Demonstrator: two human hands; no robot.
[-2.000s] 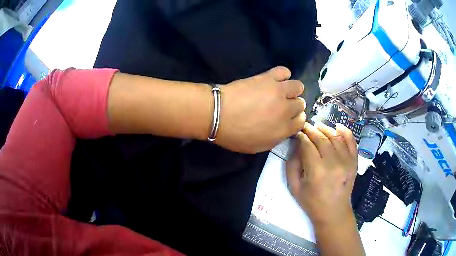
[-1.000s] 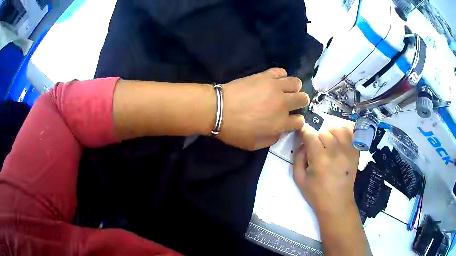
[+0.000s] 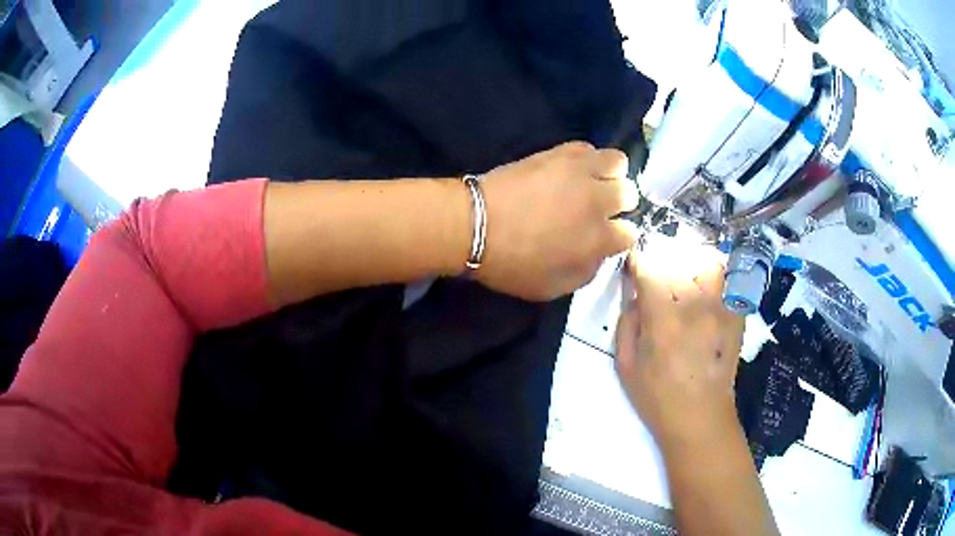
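A large black garment piece [image 3: 461, 387] spreads over the table and runs under my left forearm. My left hand [image 3: 555, 222], with a metal bracelet at the wrist, lies on its right edge, fingers curled beside the presser foot [image 3: 670, 215]. My right hand [image 3: 681, 325] lies just right of it, fingertips in bright light at the foot. A small dark bit shows between the fingertips and the foot; I cannot tell if it is a label. What the fingertips pinch is hidden or washed out. The white sewing machine head [image 3: 733, 105] with blue stripe stands above.
Black label stacks [image 3: 775, 393] lie right of my right hand, with a thin blue-red stick [image 3: 867, 445] beside them. A grey-blue round fitting [image 3: 748, 274] stands by the foot. A ruler strip [image 3: 597, 510] runs along the front edge. A blue crate [image 3: 52, 204] is at left.
The view has shifted, so the machine sits further left. Both hands stay close together at the foot. The small dark label seen by the right fingertips a second ago is now mostly out of sight.
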